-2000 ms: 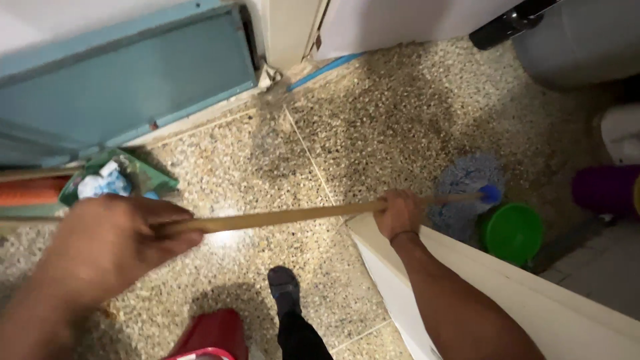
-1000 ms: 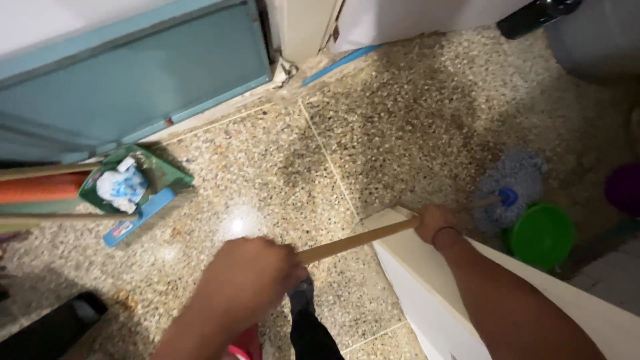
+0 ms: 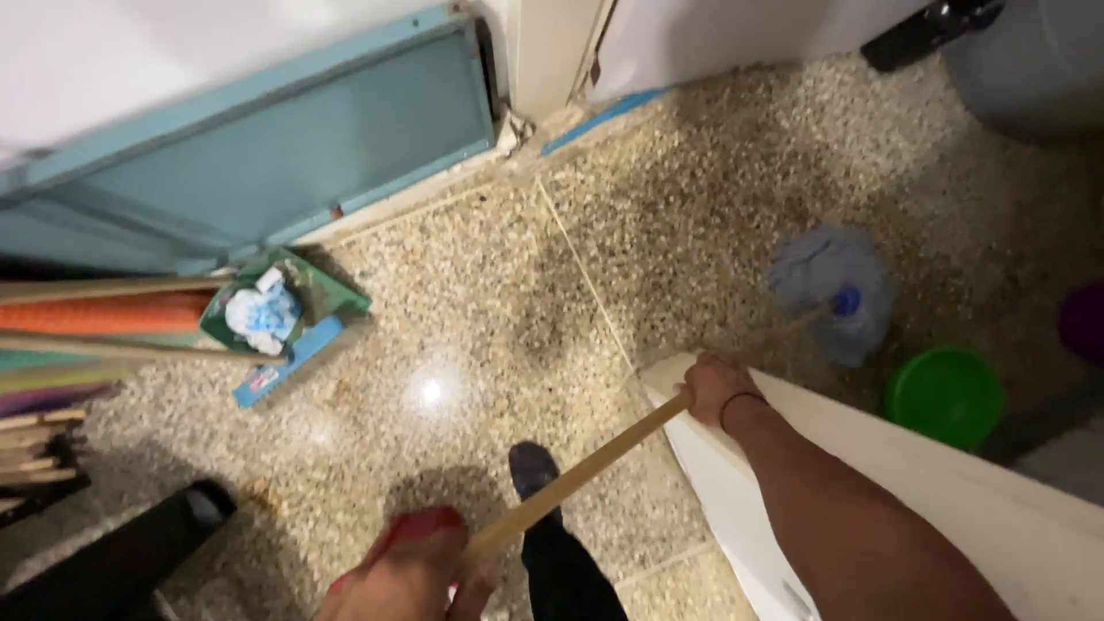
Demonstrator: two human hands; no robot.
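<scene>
A wooden mop handle (image 3: 578, 474) runs from the lower middle up to the right. Near its upper end on the lower left, my left hand (image 3: 414, 565) is closed around it. Farther down the stick, my right hand (image 3: 720, 388) grips it beside the end of a white partition. The grey-blue string mop head (image 3: 798, 267), with a blue plastic socket (image 3: 846, 300), is spread on the speckled floor beyond the partition. Between my right hand and the socket the stick is faint and blurred.
Right of the white partition (image 3: 871, 440) stand a green bucket (image 3: 944, 397) and a purple container (image 3: 1085, 321). A green dustpan (image 3: 332, 285) holding crumpled waste lies left, beside a blue broom head (image 3: 289, 362). A blue panel (image 3: 345, 147) lines the wall; a red container (image 3: 423, 526) is below.
My left hand has moved down and to the right from the left side, tilting the stick more steeply. My right hand stays on the stick near the partition. The mop head has shifted away from the green bucket.
</scene>
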